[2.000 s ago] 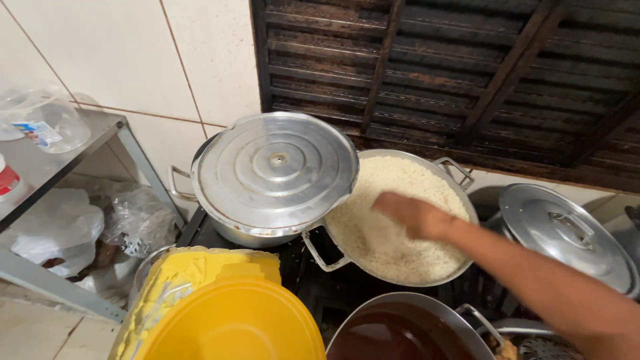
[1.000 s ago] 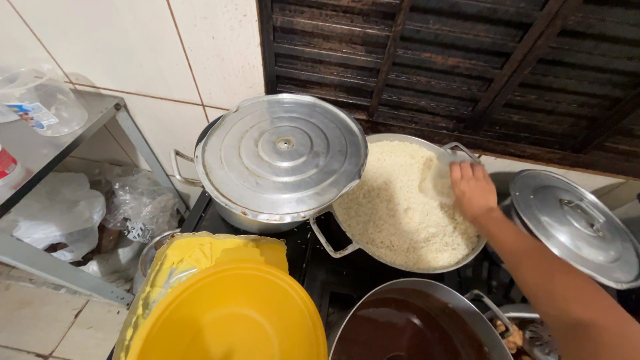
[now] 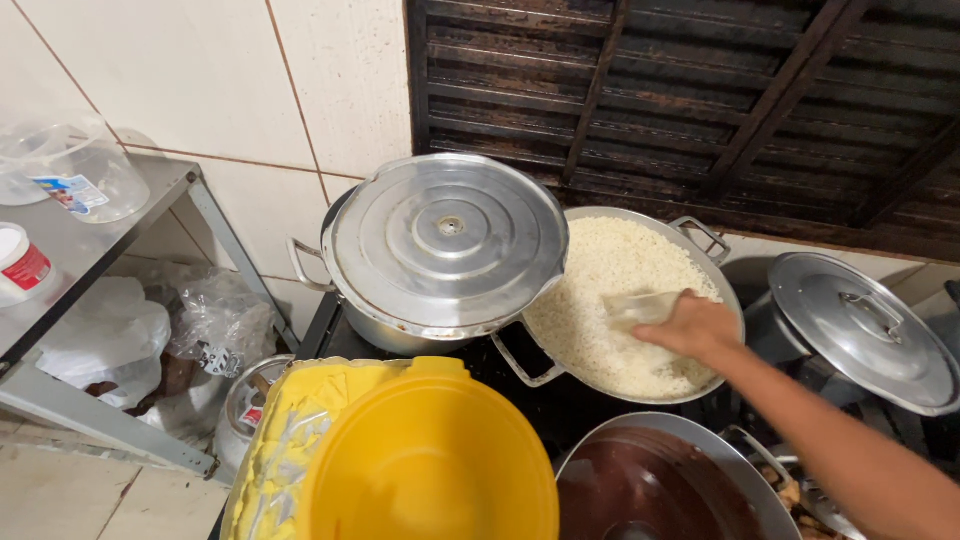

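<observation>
My right hand (image 3: 694,326), its arm reaching in from the lower right, grips a translucent plastic scoop or cup (image 3: 641,309) over the white rice (image 3: 600,270). The rice lies in a wide two-handled metal pot (image 3: 731,300) on the stove. My left hand is out of the frame. Left of the rice stands a large pot covered by a dented aluminum lid (image 3: 450,240). A yellow plastic basin (image 3: 435,457) is in front of that pot. Beside the basin, below the rice, a metal pot holds dark reddish-brown liquid (image 3: 652,487).
A lidded metal pot (image 3: 862,330) is at the right, near a dark slatted panel (image 3: 675,97). A yellow-coated tray or board (image 3: 289,442) lies partly behind the basin. At the left, a metal shelf (image 3: 161,187) holds plastic containers (image 3: 97,180), with plastic bags (image 3: 112,337) below.
My right hand has moved from the right rim of the rice pot toward the middle of the rice, with the translucent scoop or cup still in it.
</observation>
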